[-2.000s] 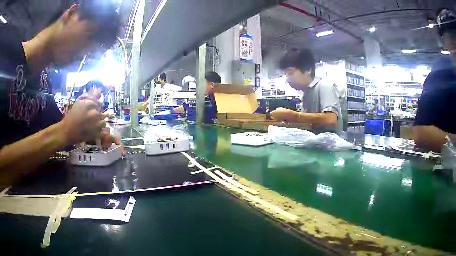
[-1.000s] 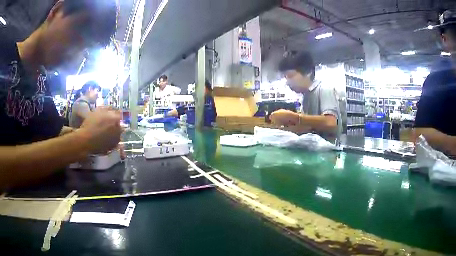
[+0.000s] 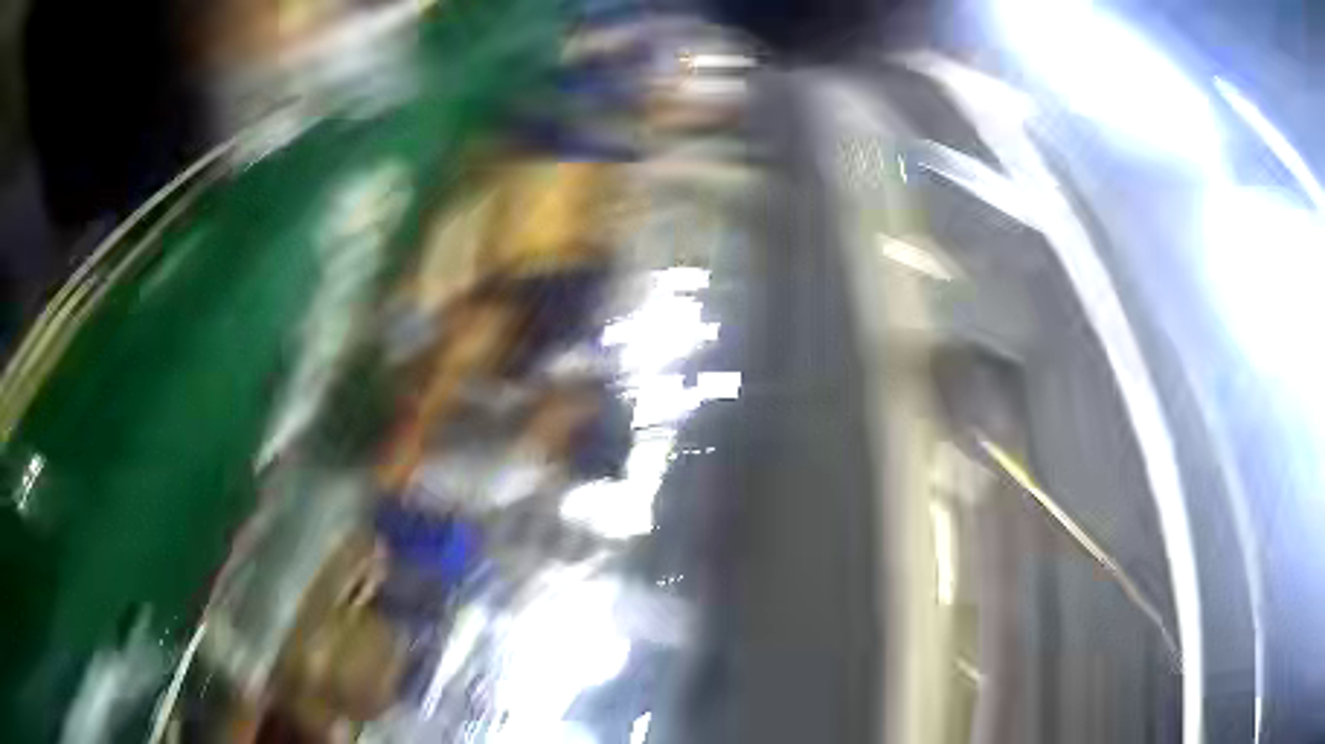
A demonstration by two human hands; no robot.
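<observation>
The view is strongly blurred and turned on its side. The green conveyor belt (image 3: 175, 334) fills the left part. A pale, smeared shape (image 3: 342, 247) lies along the belt; it is too blurred to tell what it is. Neither of my hands can be made out. No power strip housing can be told apart.
A curved pale edge (image 3: 109, 240) bounds the belt at the far left. Blurred orange-brown and blue shapes lie beside the belt. A broad grey surface (image 3: 799, 480) and pale bars are at the centre right. Bright lights glare at the upper right.
The camera has swung and tilted sharply. The level bench, the white housings and the people seen earlier are now smeared or out of view.
</observation>
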